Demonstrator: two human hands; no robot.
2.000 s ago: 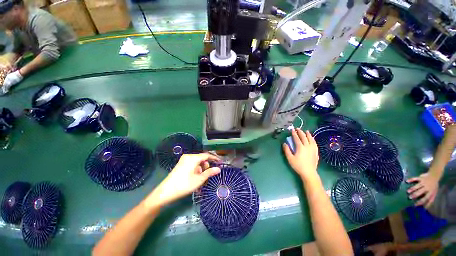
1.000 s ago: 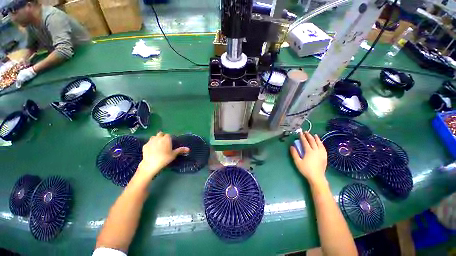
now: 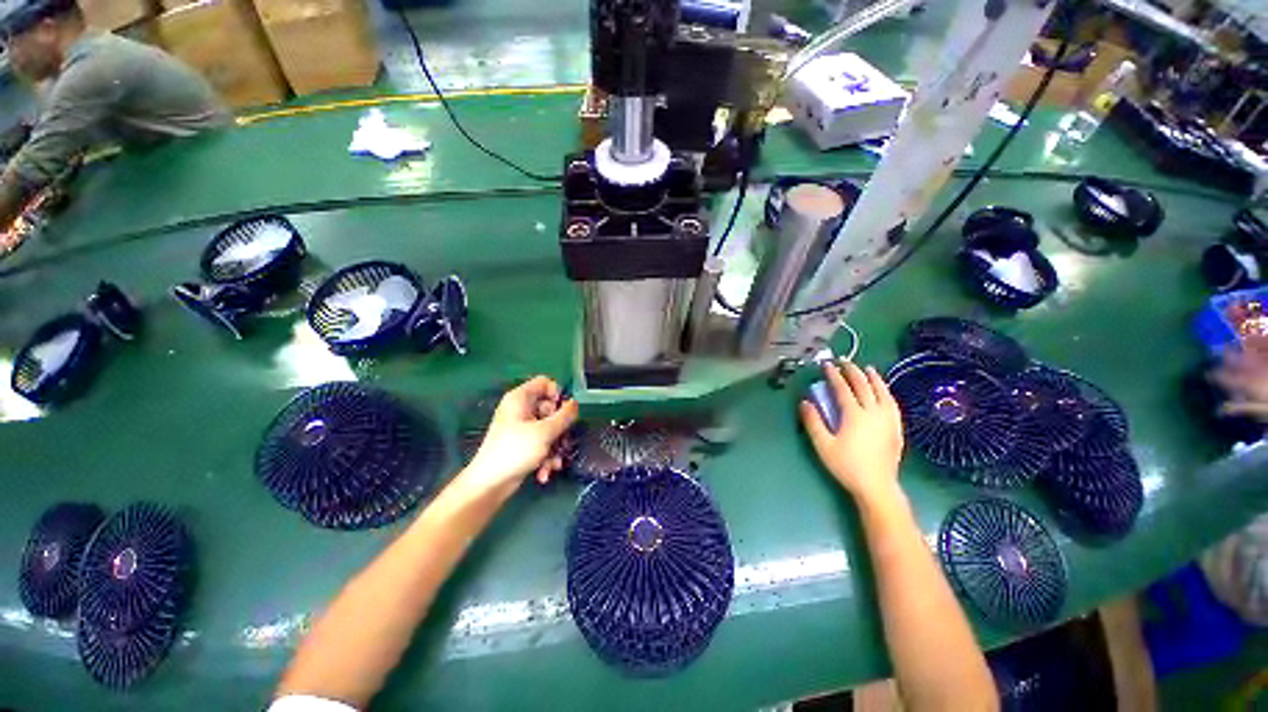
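Observation:
My left hand (image 3: 526, 434) is at the left edge of a dark grille (image 3: 626, 444) lying under the press head (image 3: 634, 323); its fingers are curled at the rim, their exact contact partly hidden. My right hand (image 3: 859, 429) lies over the pale grey-blue push-button box (image 3: 825, 405), right of the press, fingers forward. A stack of blue-black grilles (image 3: 648, 570) lies in front of the press. Another grille stack (image 3: 344, 455) lies left of my left hand. A blurred dark shape shows just behind that hand. The nest is mostly hidden.
Overlapping grilles (image 3: 950, 405) and a single grille (image 3: 1003, 561) lie at right, more grilles (image 3: 135, 590) at far left. Fan bodies (image 3: 364, 308) stand behind. The guide post (image 3: 790, 273) and pale arm rise beside the press. A person (image 3: 118, 98) sits at upper left; a blurred hand is at right.
My left hand went left onto a grille, then came back right to the press, where a grille now shows under the head. My right hand stays on the box. Fan bodies at left have shifted right.

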